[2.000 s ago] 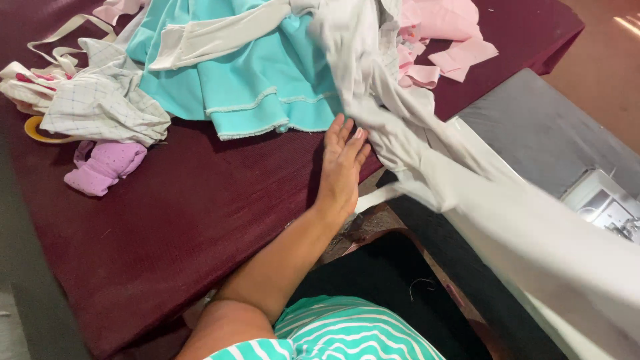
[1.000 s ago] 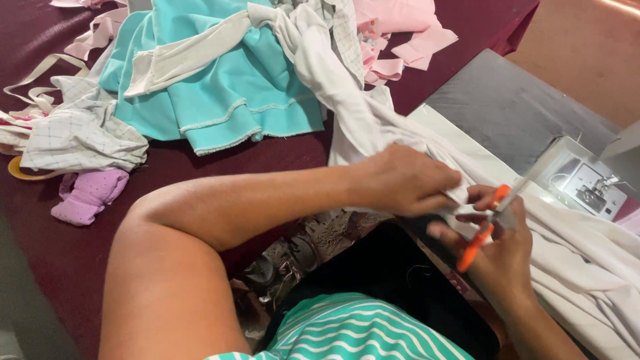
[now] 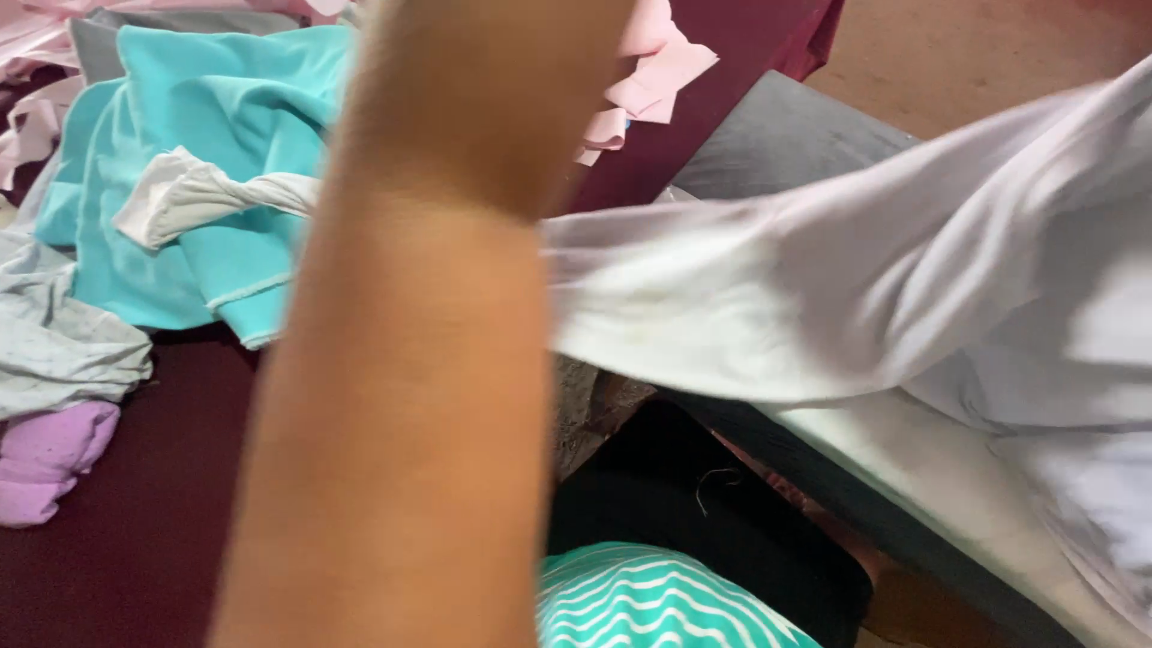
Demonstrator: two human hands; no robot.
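Observation:
My left forearm, blurred and close to the camera, crosses the middle of the view from bottom to top; my left hand is beyond the upper edge. My right hand is out of view too. A long white cloth [image 3: 720, 306] stretches from behind the forearm to the right edge, raised and spread at the right. A twisted off-white fabric end [image 3: 180, 202] lies over turquoise fabric [image 3: 153, 279] left of the forearm. The orange-handled scissors are not visible.
A maroon-covered table [image 3: 153, 504] carries pink fabric scraps [image 3: 661, 81], a pale patterned cloth [image 3: 63, 333] and a rolled purple cloth [image 3: 54, 459]. A grey surface [image 3: 783, 144] adjoins it at the right. A black seat [image 3: 666, 504] is below.
My left arm has risen across the view, and both hands have left it. The white cloth at the right is now lifted and covers where the sewing machine showed. The orange-handled scissors are out of sight.

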